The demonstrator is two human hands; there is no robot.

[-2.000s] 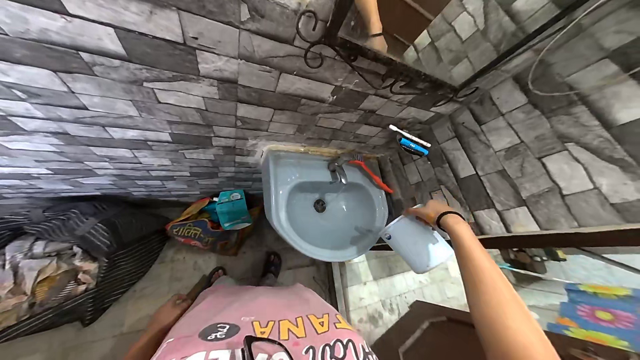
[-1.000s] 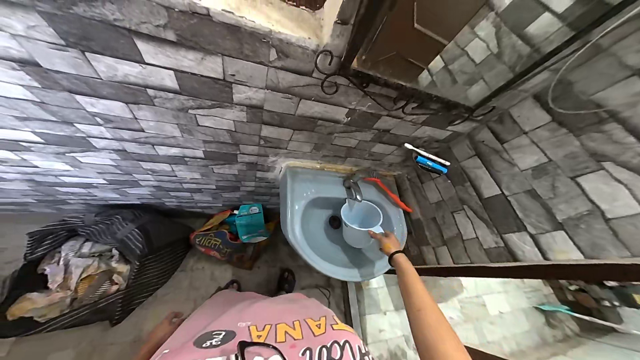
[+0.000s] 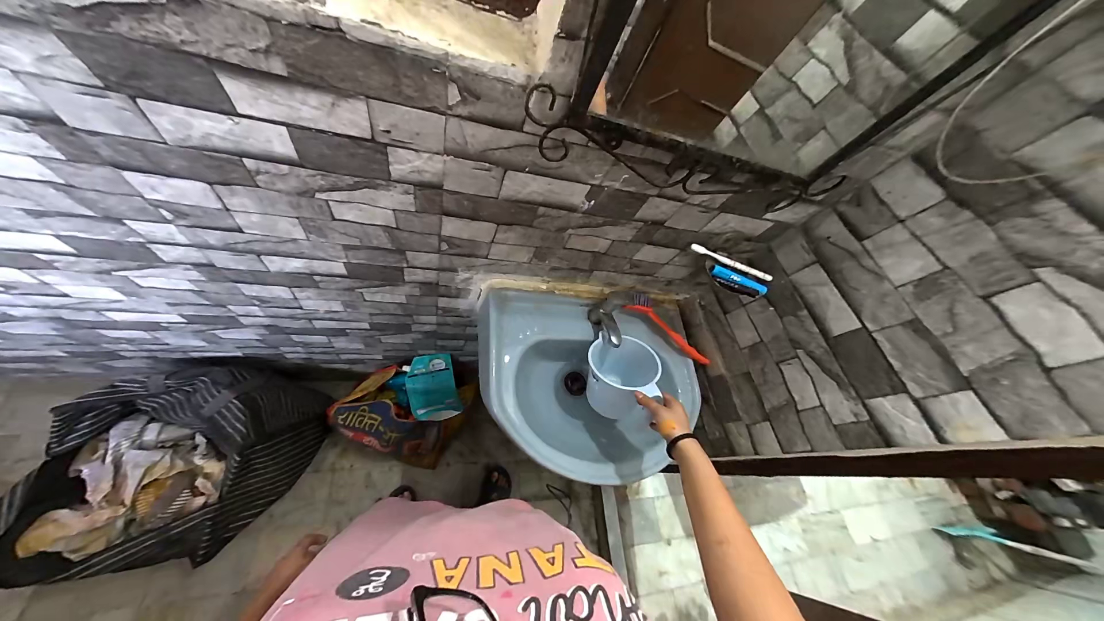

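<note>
In the head view my right hand [image 3: 664, 416] grips the handle of a light-blue plastic mug [image 3: 624, 375]. The mug stands upright in the bowl of a pale blue washbasin [image 3: 552, 442], right of the drain [image 3: 574, 383], its mouth under the spout of a metal tap [image 3: 606, 321]. Whether water is running cannot be told. An orange-red brush [image 3: 671, 335] lies on the basin's back right rim. My left hand [image 3: 304, 550] hangs low beside my pink shirt, touching nothing that shows; its fingers are partly hidden.
A striped dark bag with crumpled cloth [image 3: 250, 414] and a colourful bag [image 3: 366, 423] holding a teal box [image 3: 434, 386] sit on the floor at left. A toothbrush [image 3: 731, 261] and a blue packet [image 3: 738, 280] are by the wall corner. A framed mirror [image 3: 733, 78] is above the basin.
Two seconds ago my right hand held the mug beyond the basin's right edge; it has moved left into the basin, under the tap. My left hand stays low at my side.
</note>
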